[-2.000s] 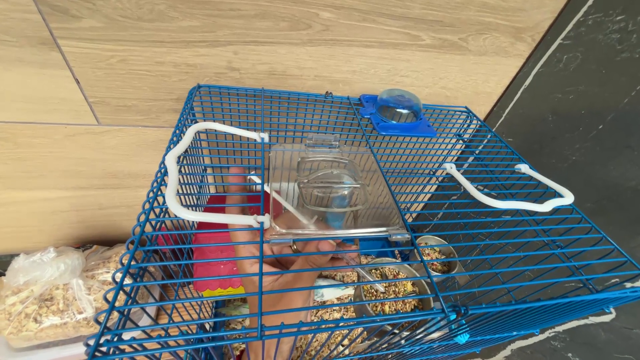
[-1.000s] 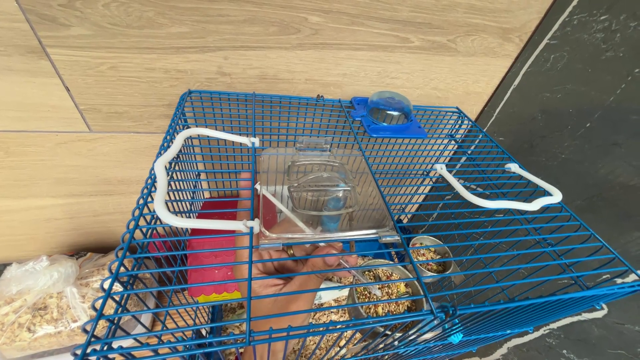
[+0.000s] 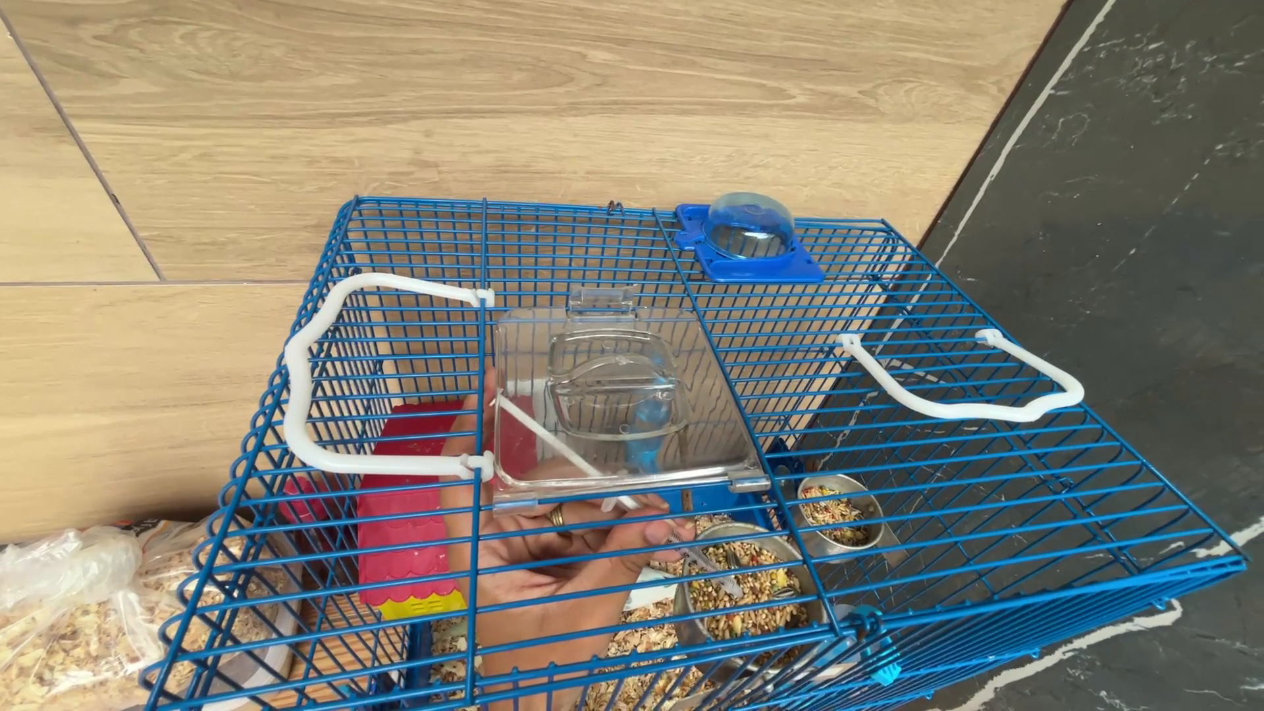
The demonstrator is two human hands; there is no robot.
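Note:
My right hand (image 3: 563,553), palm up, is inside a blue wire cage (image 3: 474,592) and is seen through the top bars. A ring is on one finger. Thumb and fingers pinch a thin white stick (image 3: 548,434), whose upper part lies beneath the clear plastic lid (image 3: 528,341) in the cage roof. A thin translucent piece (image 3: 706,561) extends from the fingertips over a round metal bowl of mixed seeds (image 3: 746,592). Left of the hand stands a small house with a red roof (image 3: 400,543). My left hand is out of view.
White handles (image 3: 301,395) (image 3: 938,407) rise from the cage top. A blue holder with a clear dome (image 3: 760,265) sits at its back edge. A smaller seed bowl (image 3: 839,513) is right of the larger one. A plastic bag of wood shavings (image 3: 89,612) lies outside, left.
The right hand stays inside the cage around the white stick, with its fingers shifted slightly. The cage and bowls have not plainly moved.

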